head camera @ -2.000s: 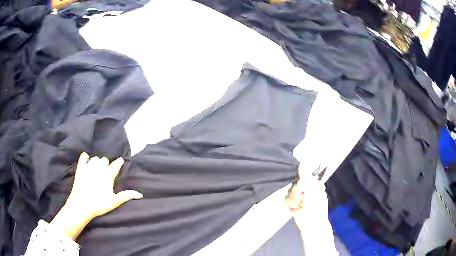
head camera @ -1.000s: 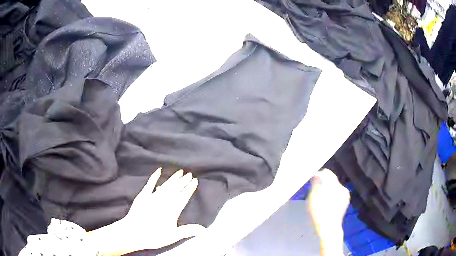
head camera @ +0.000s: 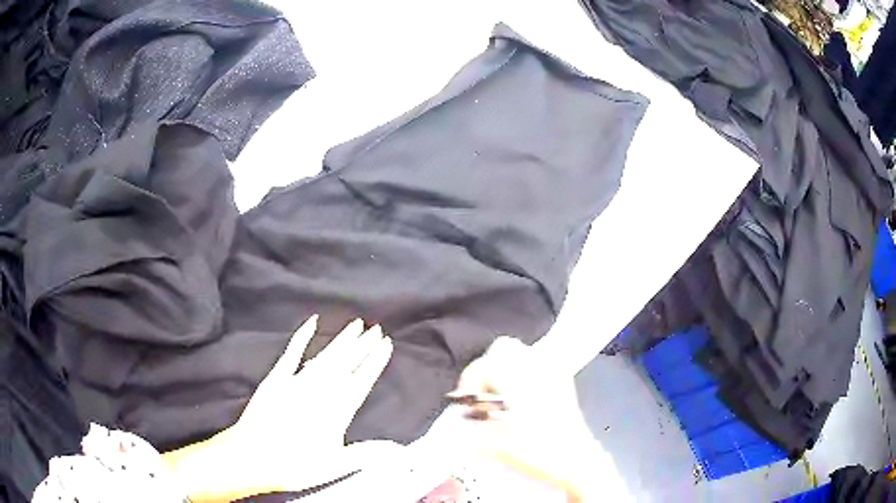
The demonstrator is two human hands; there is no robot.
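Dark trousers [head camera: 462,196] lie across the white tabletop, a wide straight-edged end pointing to the upper right and a bunched part at the left. My left hand [head camera: 319,393] lies flat on the cloth near the front, fingers together and thumb apart, holding nothing. My right hand [head camera: 516,393] is over the near edge of the cloth, right of my left hand. It is overexposed and curled around small thread snips [head camera: 477,399], whose short dark blades point left. Whether the blades touch the cloth cannot be told.
Speckled dark garments [head camera: 147,74] are heaped at the upper left. A plain dark garment pile [head camera: 786,216] hangs over the right side of the white tabletop [head camera: 678,196]. A blue plastic pallet [head camera: 702,403] stands on the grey floor at the lower right.
My right hand has come in from the trousers' right side, past the table edge, to the cloth near my left hand. My left hand first moved right and now stays put. The view has shifted.
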